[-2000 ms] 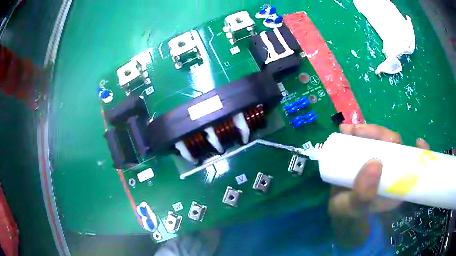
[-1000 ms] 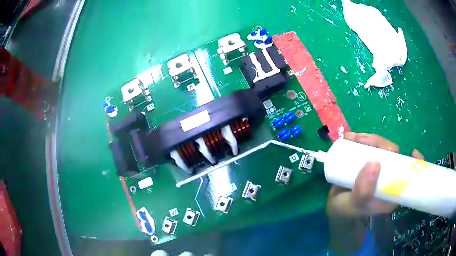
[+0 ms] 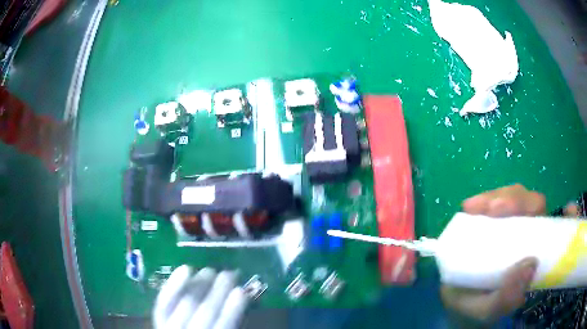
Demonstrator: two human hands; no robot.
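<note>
My right hand (image 3: 489, 297) holds the white glue dispenser (image 3: 508, 250), with a yellow patch on its side. Its thin whitish nozzle (image 3: 373, 238) points left, its tip over the blue disc capacitors (image 3: 326, 231); contact cannot be told. The green circuit board (image 3: 212, 154) lies blurred before me. The large black choke (image 3: 225, 196) has copper windings and white glue stripes. A black relay (image 3: 331, 144) carries white glue stripes. My left hand (image 3: 198, 301), in a white glove, is at the board's near edge over the screw terminals; its fingertips are blurred and its grip cannot be told.
A red foam strip (image 3: 391, 186) shows along the board's right edge. A crumpled white cloth (image 3: 479, 48) lies on the green bench mat (image 3: 360, 38) at the upper right, among dried glue spots. A curved rail (image 3: 66, 160) and a red-wrapped post (image 3: 26, 128) are at the left.
The board has turned clockwise and sits lower in view. The nozzle tip has gone from beside the choke to the blue capacitors. My gloved left hand has come up over the board's near edge.
</note>
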